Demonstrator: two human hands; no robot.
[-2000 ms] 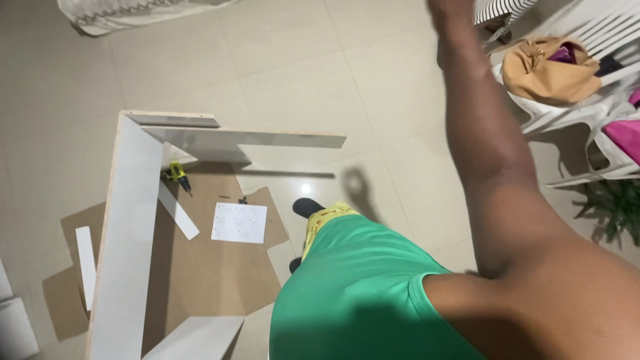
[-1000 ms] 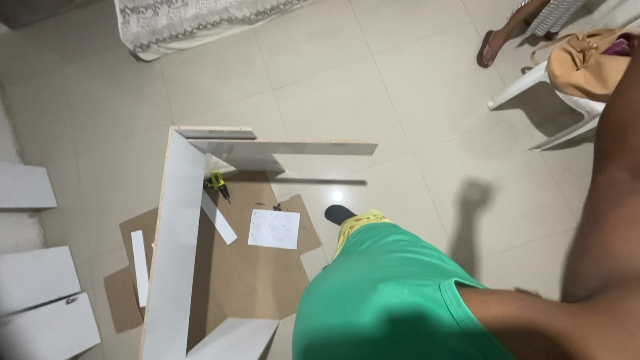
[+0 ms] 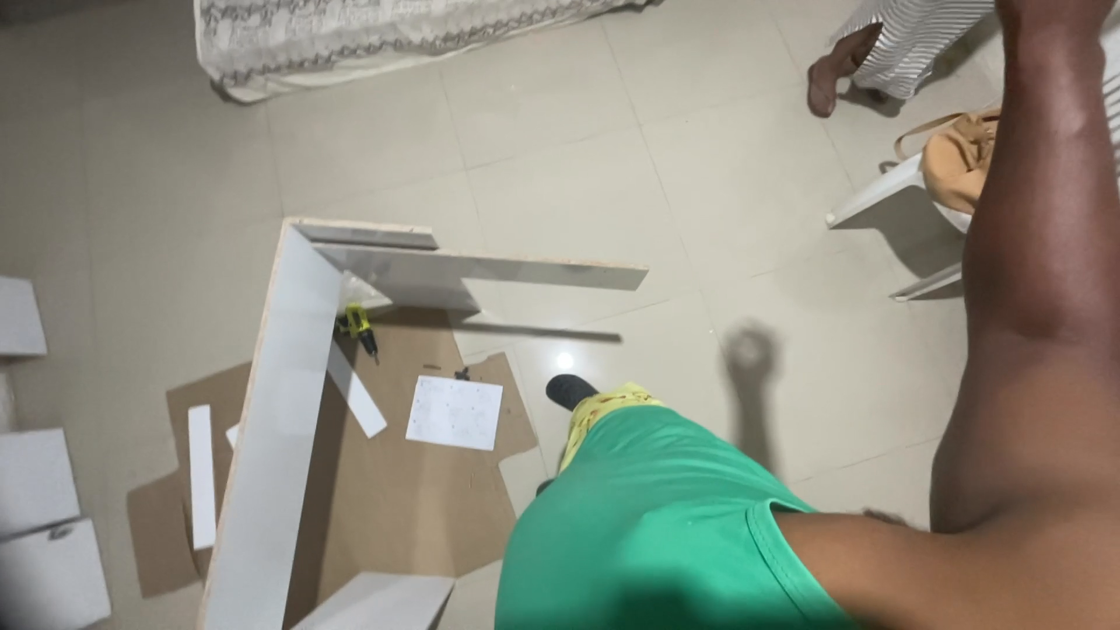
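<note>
One of my arms reaches up along the right side of the head view, and its hand lies past the top edge. My other hand is out of sight. Left of my body stands a partly joined frame of white boards (image 3: 284, 385) with raw chipboard edges. Inside it, a yellow-green cordless drill (image 3: 357, 325) lies near the corner, beside a narrow white strip (image 3: 357, 391). A printed paper sheet (image 3: 455, 411) rests on flattened cardboard (image 3: 420, 525), with a small dark item (image 3: 462, 374) just above it.
Another white strip (image 3: 201, 477) lies left of the frame, and white panels (image 3: 48, 569) are at the left edge. A cloth-covered piece of furniture (image 3: 350, 39) is at the top. A white plastic chair (image 3: 884, 188) holds a tan bag (image 3: 958, 166); a person's foot (image 3: 822, 86) is behind it.
The view has swung so that the frame sits lower and more of the cloth-covered furniture shows. My raised arm is now at the right edge. The drill, paper and boards lie as before.
</note>
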